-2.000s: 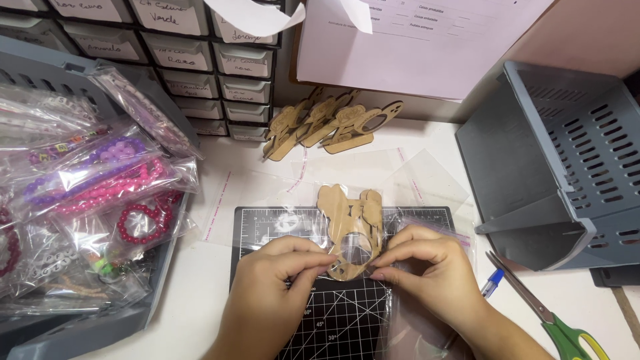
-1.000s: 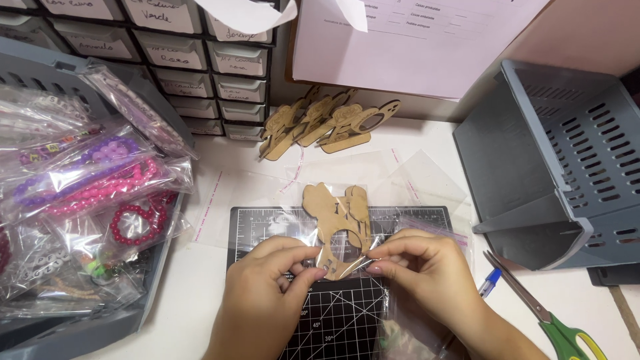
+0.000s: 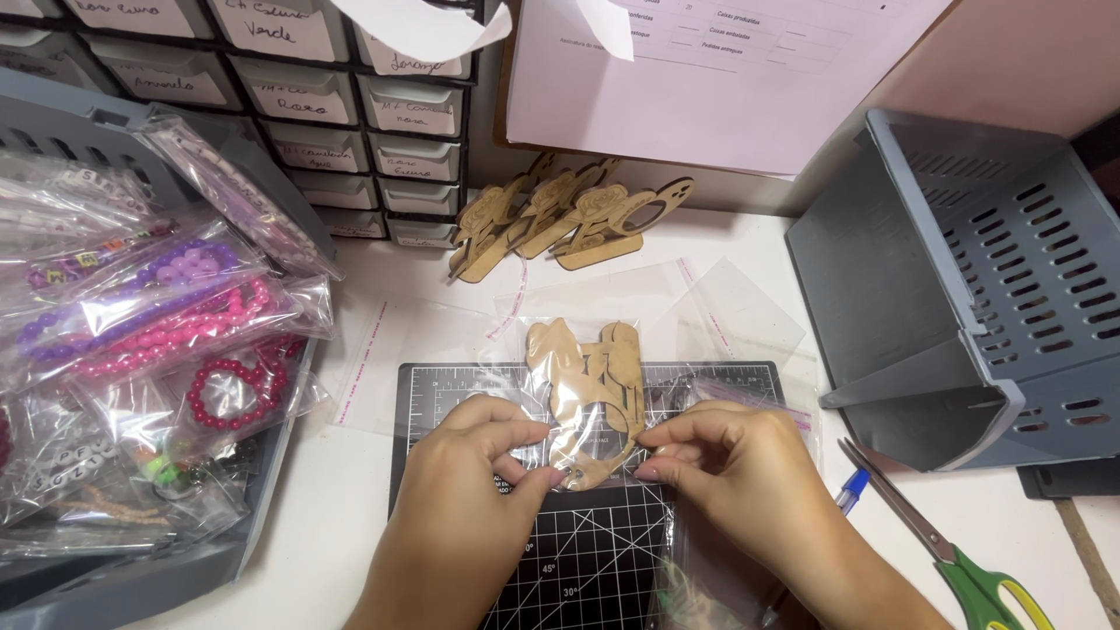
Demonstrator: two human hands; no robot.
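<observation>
A clear plastic bag [image 3: 516,350] with a flat wooden cutout [image 3: 564,385] inside lies over the top of a black gridded cutting mat [image 3: 577,560]. My left hand [image 3: 472,490] pinches the bag's lower left edge between thumb and fingers. At the lower right edge, my right hand [image 3: 744,472] pinches the plastic beside the cutout's tip. Other clear bags with pink printed strips lie flat around the mat's top. Below my right hand, another clear bag [image 3: 691,577] holds something greenish, partly hidden by the arm.
On the left, a grey basket [image 3: 280,446] holds bagged bead bracelets [image 3: 236,385]. Wooden cutouts [image 3: 604,219] stand behind, near labelled small drawers [image 3: 420,157] and a hanging paper sheet [image 3: 700,96]. At right are an empty grey basket [image 3: 892,262], green-handled scissors [image 3: 971,577] and a blue-capped pen [image 3: 850,490].
The wooden cutout in its bag has turned slightly and shifted a little between my hands. Both hands stay at its lower edges, with small finger movements.
</observation>
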